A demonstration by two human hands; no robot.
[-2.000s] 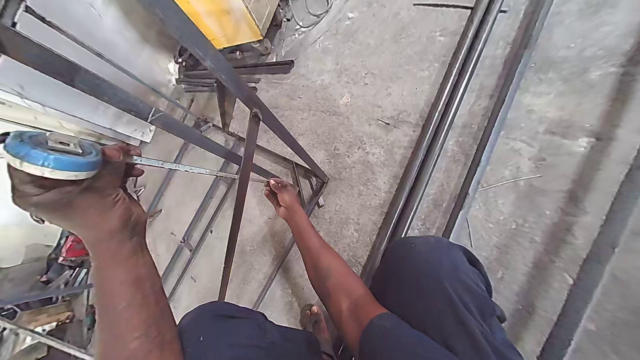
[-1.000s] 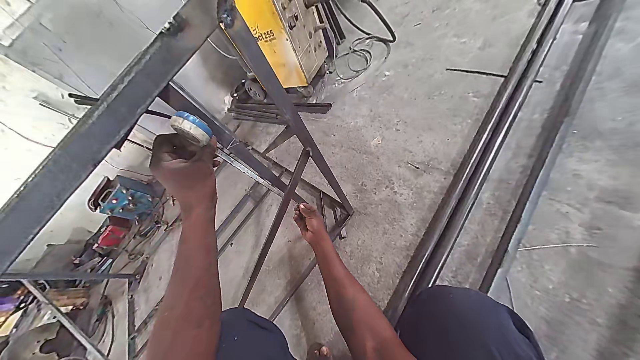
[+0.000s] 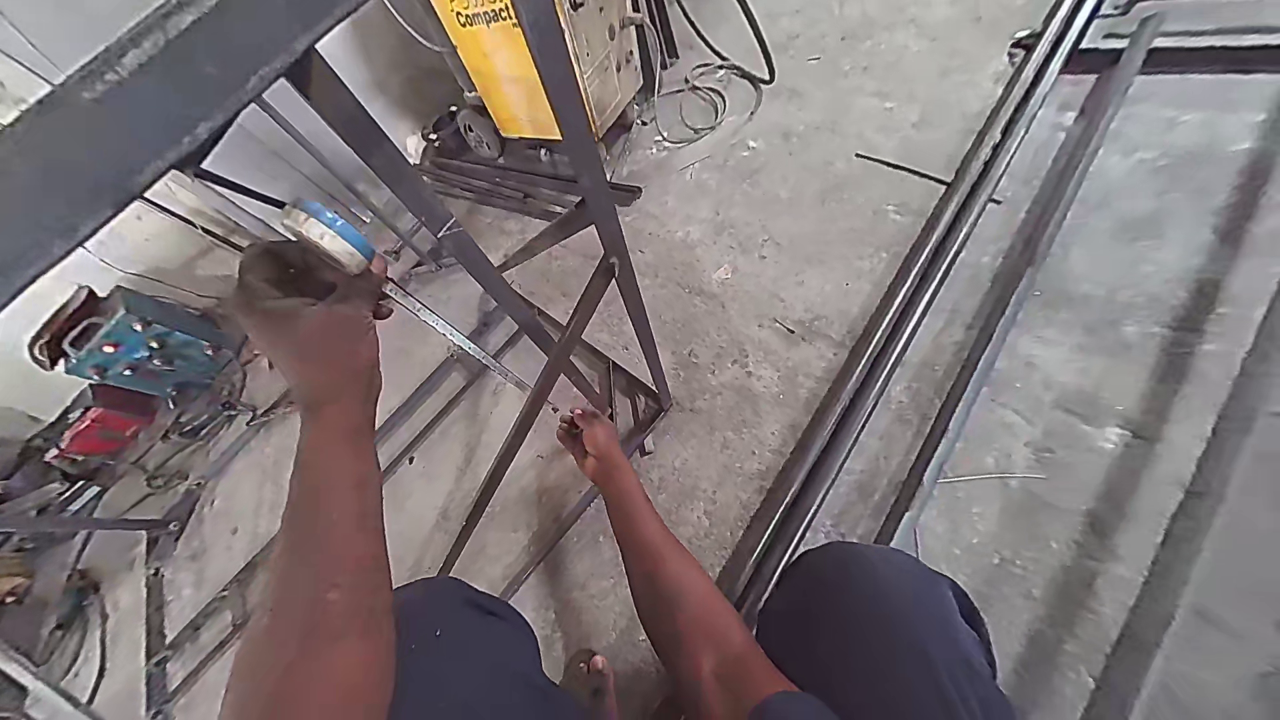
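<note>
My left hand (image 3: pixel 315 315) is closed around a blue and white tape measure (image 3: pixel 332 236), just below a thick grey steel beam (image 3: pixel 150 110). The metal tape blade (image 3: pixel 455 335) runs out of the case, down and to the right, and passes by a slanting steel bar (image 3: pixel 535 410). Lower down, my right hand (image 3: pixel 590 440) pinches the blade's far end between thumb and fingers. It is close to the bottom corner of the welded steel frame (image 3: pixel 625 300), where several bars meet.
A yellow welding machine (image 3: pixel 505 70) with coiled cable stands behind the frame. Long steel tubes (image 3: pixel 900 290) lie along the right. At left are a teal machine (image 3: pixel 150 340), a red item (image 3: pixel 105 425) and cables. A thin rod (image 3: pixel 902 168) lies on the concrete floor. My knees are below.
The view has shifted. My left hand, holding the tape case, has moved away from me toward the thick beam since the oldest frame. My right hand stays near the frame's lower corner, holding the blade end.
</note>
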